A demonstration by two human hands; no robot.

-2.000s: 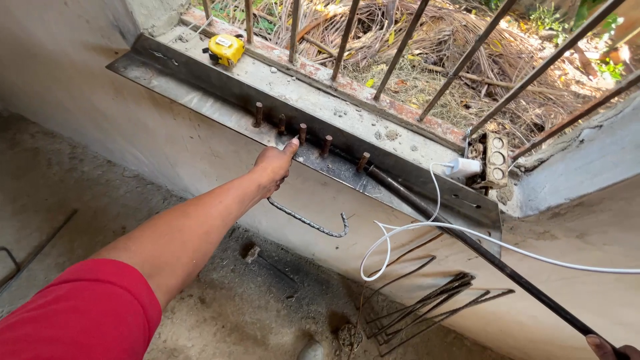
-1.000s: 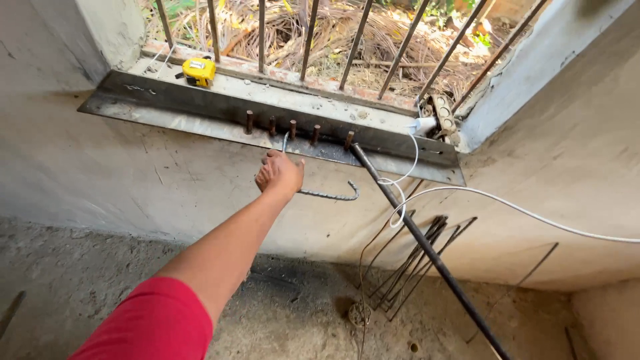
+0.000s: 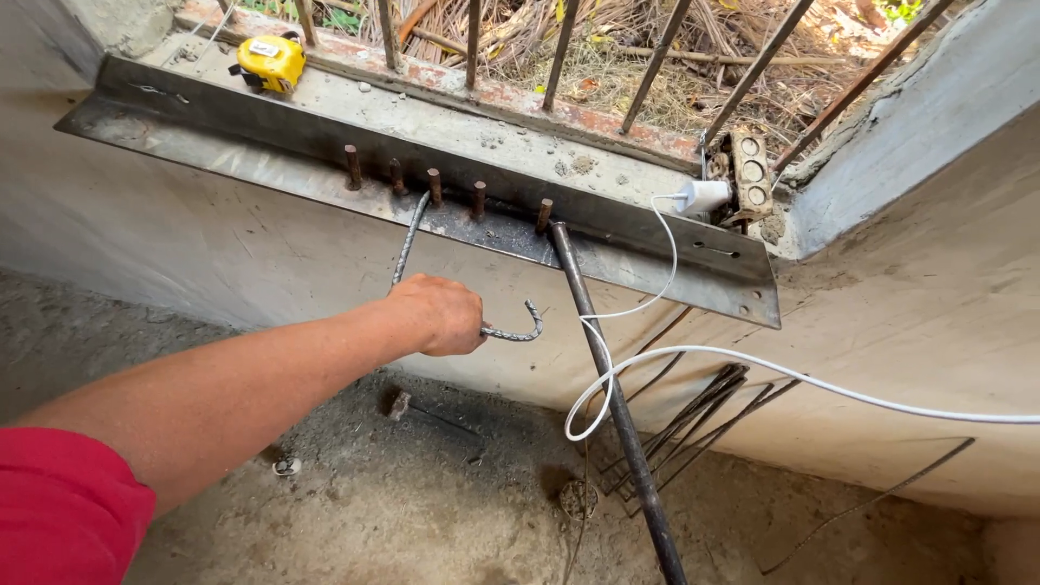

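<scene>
My left hand (image 3: pixel 445 315) is closed around a bent steel rebar (image 3: pixel 411 237) in front of the wall. The rebar's upper end lies at a row of rusty steel pegs (image 3: pixel 435 187) on an angle-iron plate (image 3: pixel 268 175); its hooked end (image 3: pixel 532 321) sticks out to the right of my fist. A long dark steel pipe (image 3: pixel 617 390) leans with its top end against the plate's edge near the rightmost peg. My right hand is outside the view.
A yellow tape measure (image 3: pixel 272 63) rests on the concrete sill, beneath window bars (image 3: pixel 561 57). A white plug (image 3: pixel 704 197) sits by a socket block (image 3: pixel 751 175); its white cable (image 3: pixel 772 382) loops across the pipe. Bent rebars (image 3: pixel 703 414) lean at the wall. A hammer (image 3: pixel 400 405) lies on the floor.
My left hand has moved off the pegs, down from the plate, and the rebar has turned with it. My right hand, at the pipe's lower end two seconds ago, has left the view.
</scene>
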